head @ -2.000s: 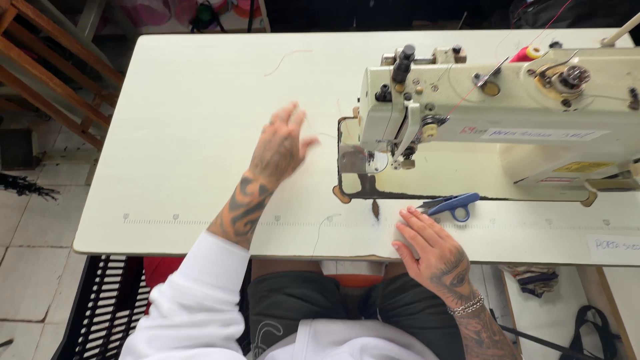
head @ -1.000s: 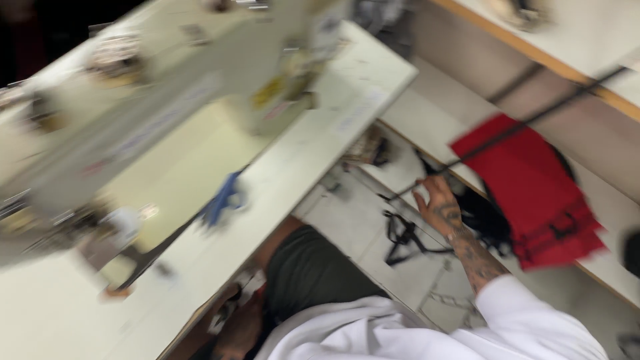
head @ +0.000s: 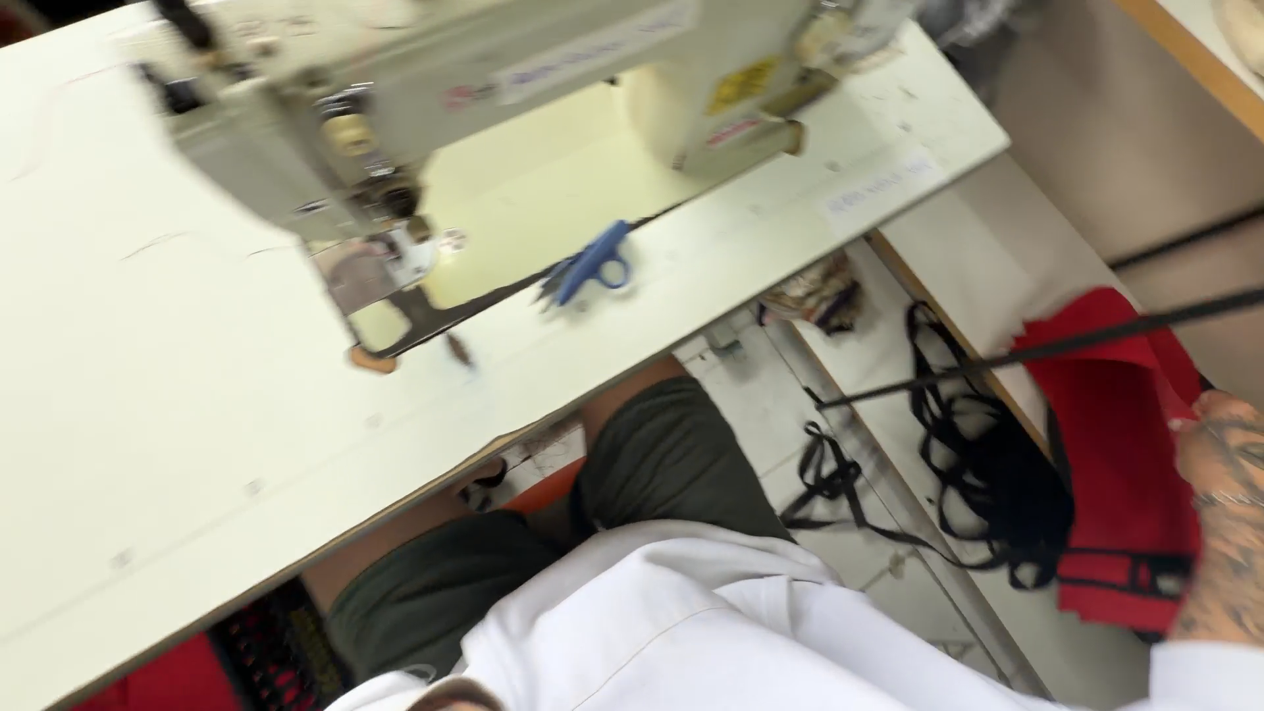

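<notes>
At the far right, my right hand (head: 1224,449) grips the edge of a piece of red fabric (head: 1121,444) with black straps sewn across its lower end. The fabric hangs over a low shelf beside the sewing table. My left hand is out of sight; only a little skin shows at a white cuff on the bottom edge. Blue-handled thread snips (head: 592,267) lie on the table in front of the industrial sewing machine (head: 583,59). A small dark brown thing (head: 458,348) rests near the needle plate.
Tangled black webbing (head: 973,464) lies on the low shelf (head: 1007,222) and hangs to the floor. A dark rod (head: 1047,348) crosses in front of the red fabric. Bundled cloth (head: 825,294) sits below the table's edge. More red material (head: 163,681) is in a black crate at lower left.
The view has swung to the right. My right hand has left the tabletop by the snips and taken hold of the red fabric. My left hand, earlier over the table, has gone from view.
</notes>
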